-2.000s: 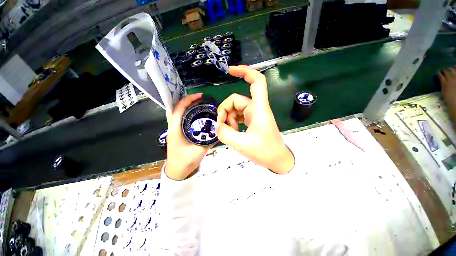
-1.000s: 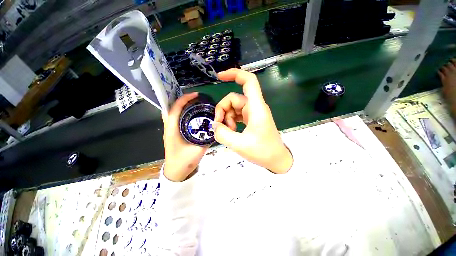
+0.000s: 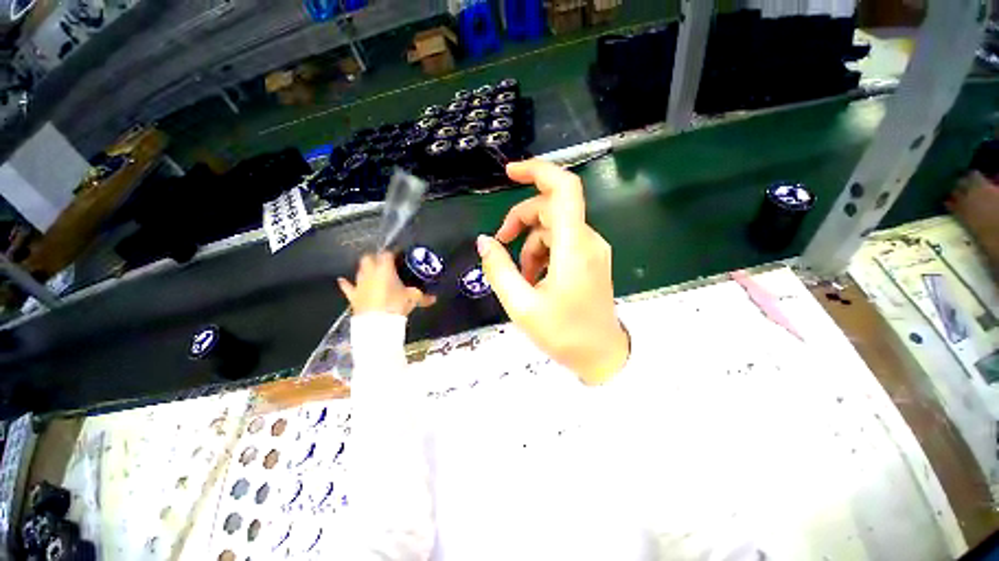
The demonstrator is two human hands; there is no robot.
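Observation:
My left hand [image 3: 378,287] is over the belt, holding the label sheet [image 3: 403,208], which is blurred and seen nearly edge-on. A fitted black housing [image 3: 424,263] with a white patterned disc stands upright beside its fingers; whether they touch it I cannot tell. Another fitted housing [image 3: 474,282] stands just to the right, partly hidden by my right hand. My right hand [image 3: 561,274] is raised above the bench's back edge, index finger and thumb apart. A thin, faint edge is at its index fingertip, too unclear to name.
On the dark belt [image 3: 657,230], more fitted housings stand at the left [image 3: 205,343] and right [image 3: 790,198]. Housing trays [image 3: 471,123] lie beyond it. A holed spare sheet [image 3: 252,482] and a pink strip [image 3: 769,301] lie on the bench. A metal upright [image 3: 876,164] and another person's hand [image 3: 978,203] are right.
My left hand has moved away from my right hand onto the belt and let go of the housing. The sheet has turned edge-on. The right-hand housing on the belt has moved right.

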